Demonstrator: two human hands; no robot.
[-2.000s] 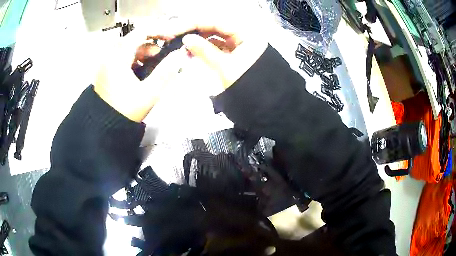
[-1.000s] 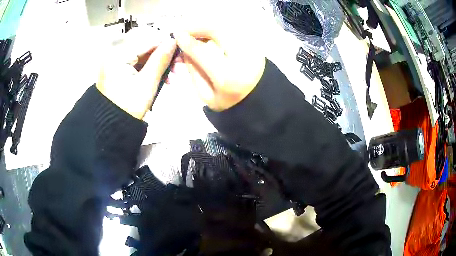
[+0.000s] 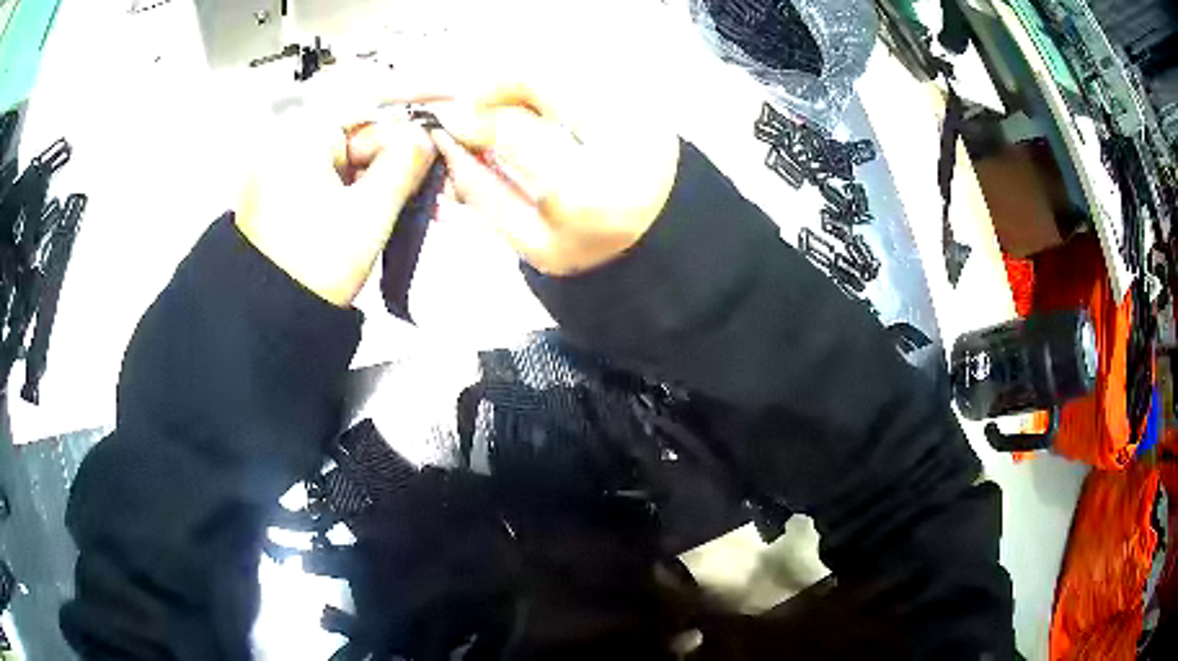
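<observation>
My left hand (image 3: 323, 194) and my right hand (image 3: 556, 168) meet over the bright white table, both overexposed. Their fingertips pinch a short black webbing strap (image 3: 406, 258) between them. Its free end hangs down toward me below the fingers. A small dark piece, likely a buckle (image 3: 424, 118), shows at the fingertips; its details are washed out. More black webbing straps (image 3: 530, 400) lie piled near my body, between my forearms.
Loose black buckles (image 3: 827, 181) and a clear bag of buckles (image 3: 788, 45) lie at upper right. Strap assemblies (image 3: 45, 284) lie at the left edge. A black mug (image 3: 1021, 368), cardboard box (image 3: 1023, 194) and orange material (image 3: 1098, 568) are at right. A small dark machine part (image 3: 310, 58) is at upper left.
The hands were farther apart around the dark strap, then came together at the fingertips. The strap's flat free end now hangs more visibly below them.
</observation>
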